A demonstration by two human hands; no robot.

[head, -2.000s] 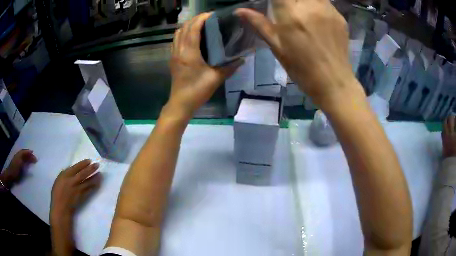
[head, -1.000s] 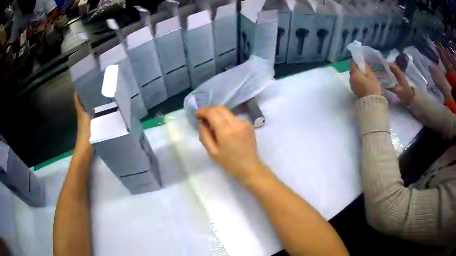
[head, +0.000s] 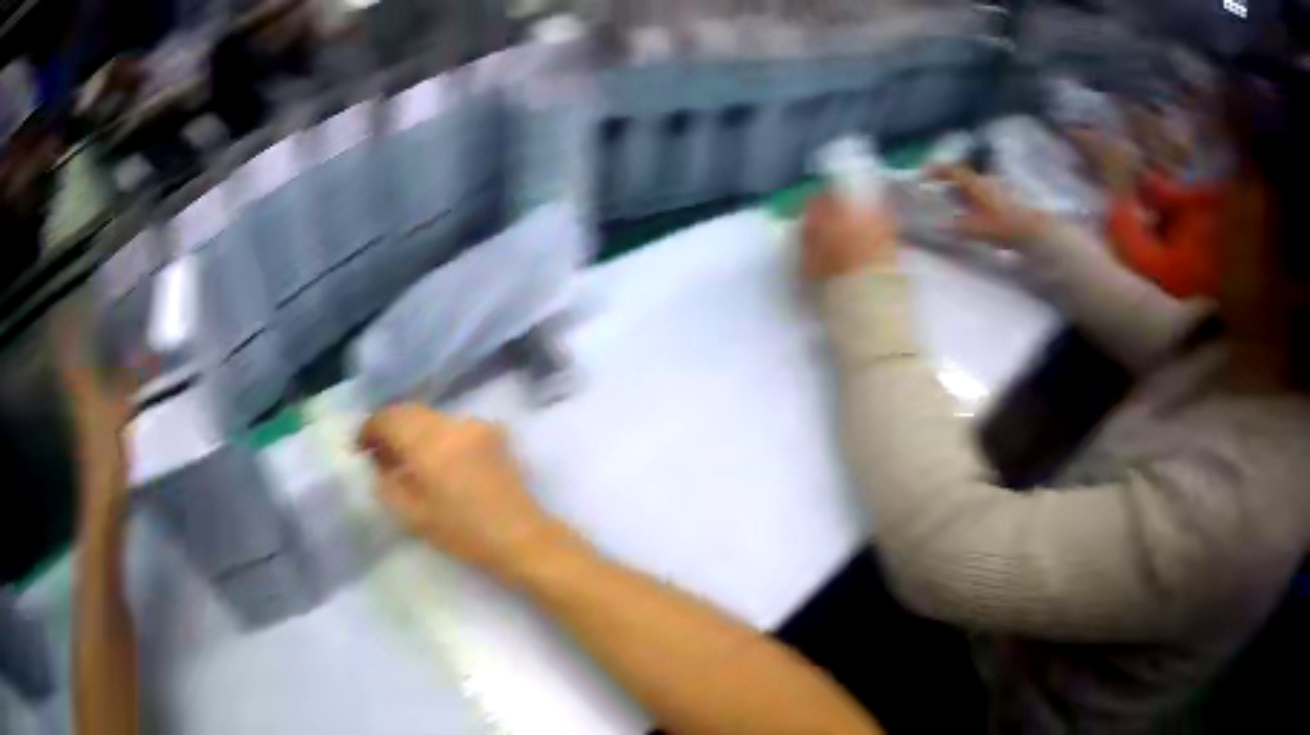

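Observation:
The view is strongly blurred. A cloudy white protective bag point(head: 467, 309) lies at the belt edge of the white table, left of centre. My right hand point(head: 453, 481) is at the bag's near left end with fingers curled; whether it grips the bag is unclear. A grey cylinder point(head: 546, 362) lies beside the bag. An upright pale grey-blue retail box point(head: 237, 531) stands at the left with a white flap up. My left hand point(head: 98, 395) is behind and left of this box, blurred; its fingers and any hold are unclear.
A row of upright boxes point(head: 690, 144) stands on the dark belt behind the green edge strip point(head: 797, 198). At right a person in a beige knitted sleeve point(head: 948, 531) holds a whitish bag over the white table point(head: 690, 417). An orange sleeve point(head: 1164, 237) shows beyond.
The view has swung right, so the box, bag and both my hands sit further left in the picture. My right hand remains by the bag's near end, and my left hand by the box.

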